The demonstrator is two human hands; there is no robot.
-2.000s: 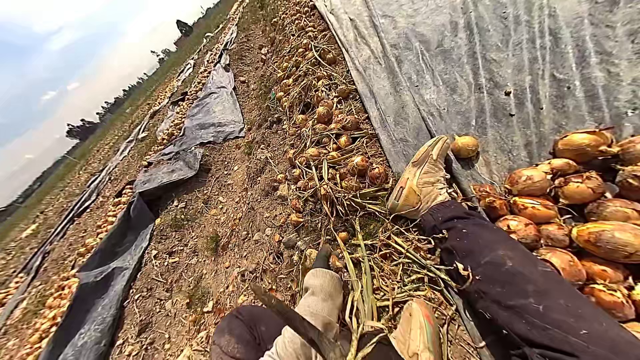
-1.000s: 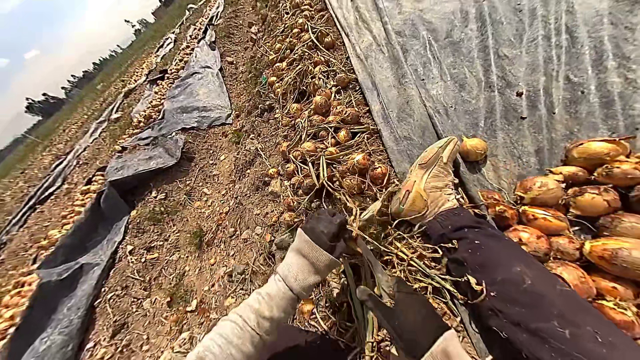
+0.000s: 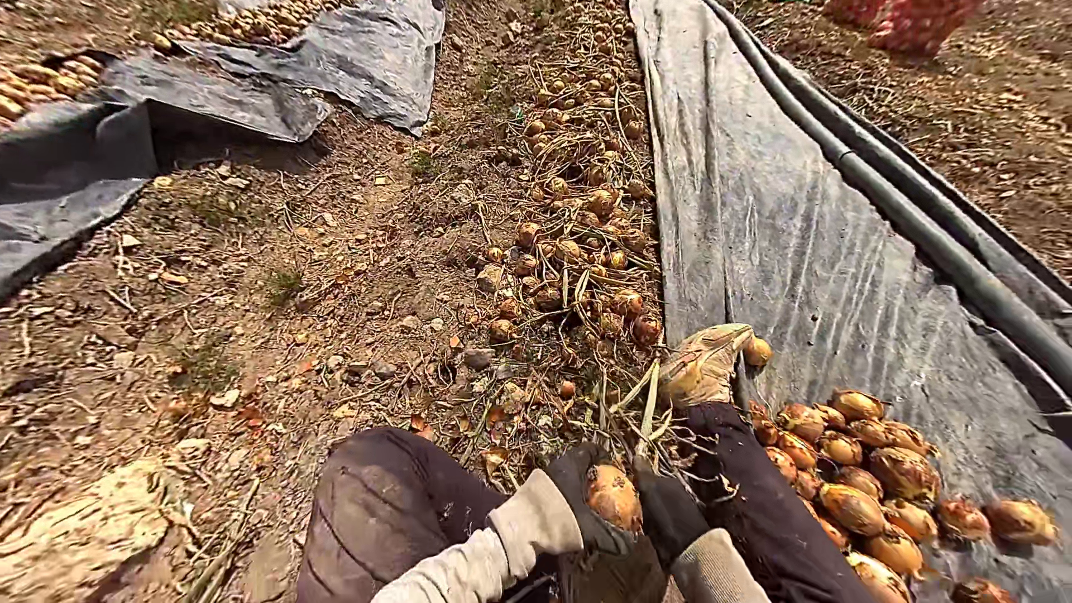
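Note:
My left hand [image 3: 582,494], in a dark glove with a light sleeve, is closed on a yellow onion [image 3: 614,497] low at the middle of the view, between my legs. Just right of the onion is my right hand [image 3: 666,511], also in a dark glove; its fingers are mostly hidden, and whether it holds a tool cannot be told. Dry onion stalks [image 3: 649,410] stick up beyond the hands. A heap of onions [image 3: 858,477] rests on the grey sheet to the right of my leg. Ahead, unpicked-up onions with dry tops [image 3: 586,243] lie in a row on the soil.
The grey plastic sheet [image 3: 804,276] runs along the right, with a rolled edge. My shoe [image 3: 703,366] rests at its near left edge, beside a single onion [image 3: 757,352]. Another dark sheet [image 3: 226,88] and more onions [image 3: 50,82] lie at upper left. A red mesh sack [image 3: 921,25] stands at upper right.
The view has swung to the right. My left hand, which was over the stalks by my shoe a second ago, is now nearer my body with an onion in it.

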